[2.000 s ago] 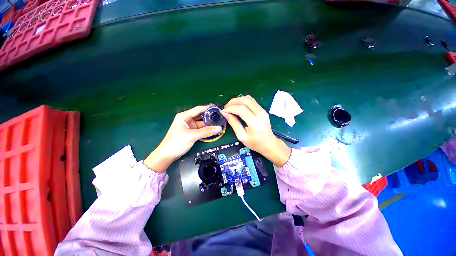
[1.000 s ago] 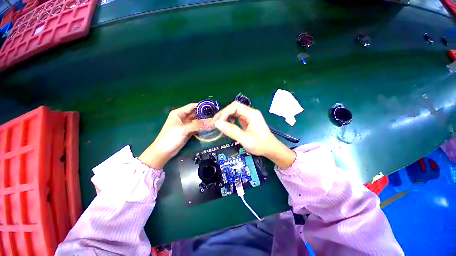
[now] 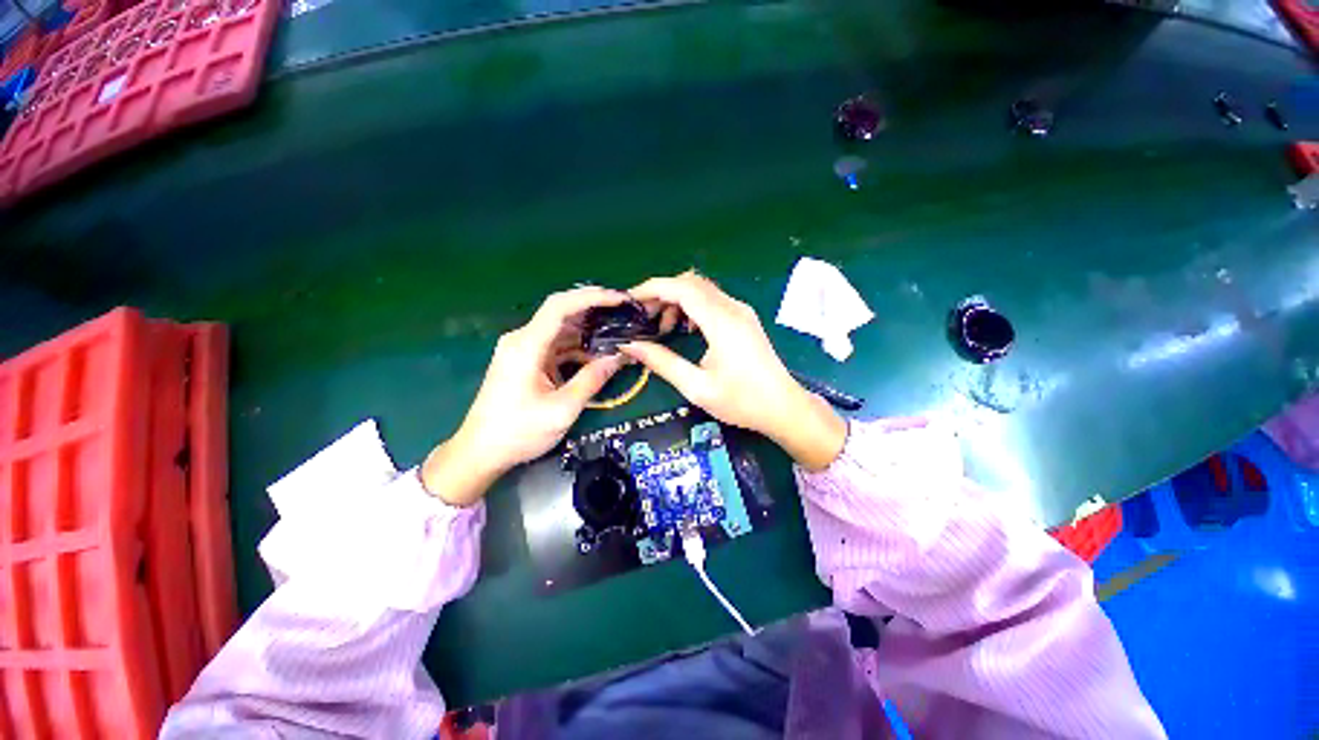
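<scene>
A round black unit (image 3: 619,327) is held between the fingertips of my left hand (image 3: 524,379) and my right hand (image 3: 732,369), above the bench. The fingers cover its sides. A thin yellow ring (image 3: 625,395) shows just below the hands. Nearer me lies the flat black test jig (image 3: 550,538), with a round black socket (image 3: 603,493) on its left and a blue control board (image 3: 683,492) on its right. A white USB cable (image 3: 719,591) runs from the board towards me.
A crumpled white cloth (image 3: 823,307) and dark rod (image 3: 829,392) lie right of my hands. A black unit (image 3: 984,331) is farther right. Small units (image 3: 859,119) lie far off. Red trays (image 3: 87,535) stand left, near a white paper (image 3: 331,466). Another red tray (image 3: 138,84) is far left.
The unit in my fingers has turned from face-up to tilted, and both hands now close around it. The dark piece seen beyond my right hand no longer shows separately. The far small units have shifted left.
</scene>
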